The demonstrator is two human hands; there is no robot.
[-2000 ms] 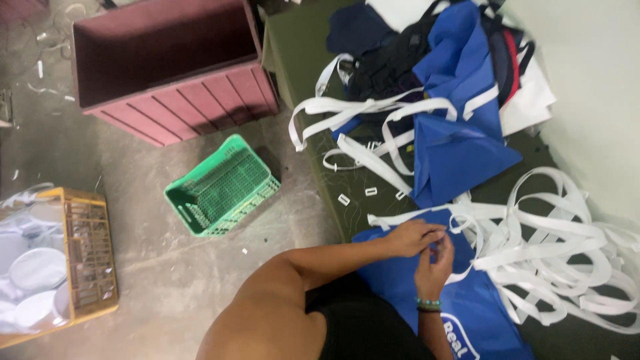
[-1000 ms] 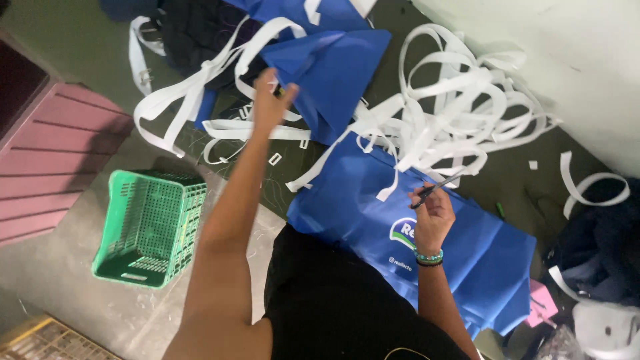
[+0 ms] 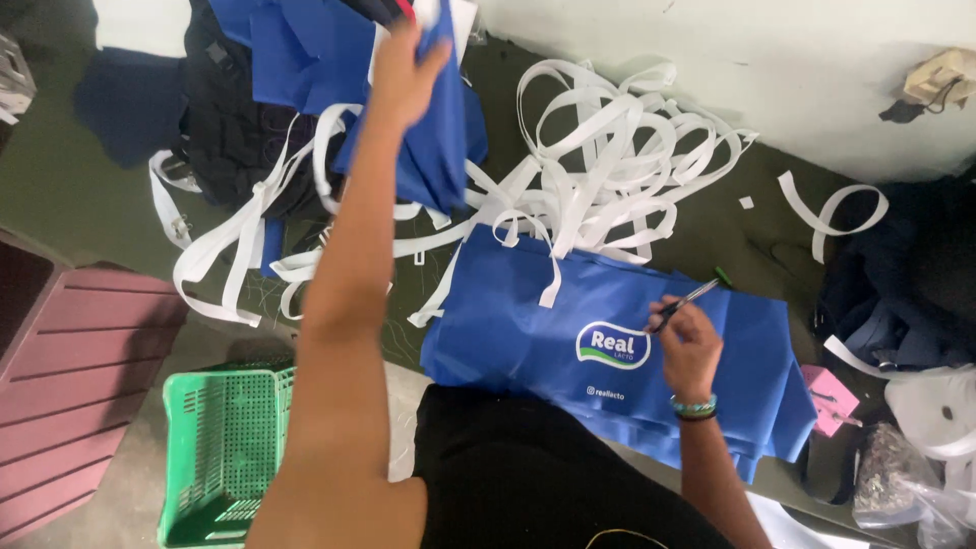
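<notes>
My left hand [image 3: 404,72], blurred, reaches far up and grips a blue fabric piece [image 3: 442,145] that hangs in folds beneath it. Small scissors [image 3: 690,299] are held in my right hand [image 3: 690,351], their blades pointing up and to the right. That hand is above a stack of blue fabric sheets [image 3: 518,320] printed with a logo. A loose pile of white webbing strap [image 3: 602,152] lies behind the stack, and one strap end rests on the top sheet. More white straps [image 3: 221,259] lie left of my left forearm.
Black bags and further blue fabric [image 3: 305,53] cover the table's back left. On the floor, a green plastic crate [image 3: 179,450] stands beside a pink ribbed container [image 3: 84,381]. Dark cloth [image 3: 900,267], a pink block [image 3: 829,400] and a plastic bag of scraps [image 3: 884,473] are at the right.
My left hand has moved from the straps and small buckles up to the blue fabric and taken hold of it. My right hand still has the scissors over the stack. The view has shifted.
</notes>
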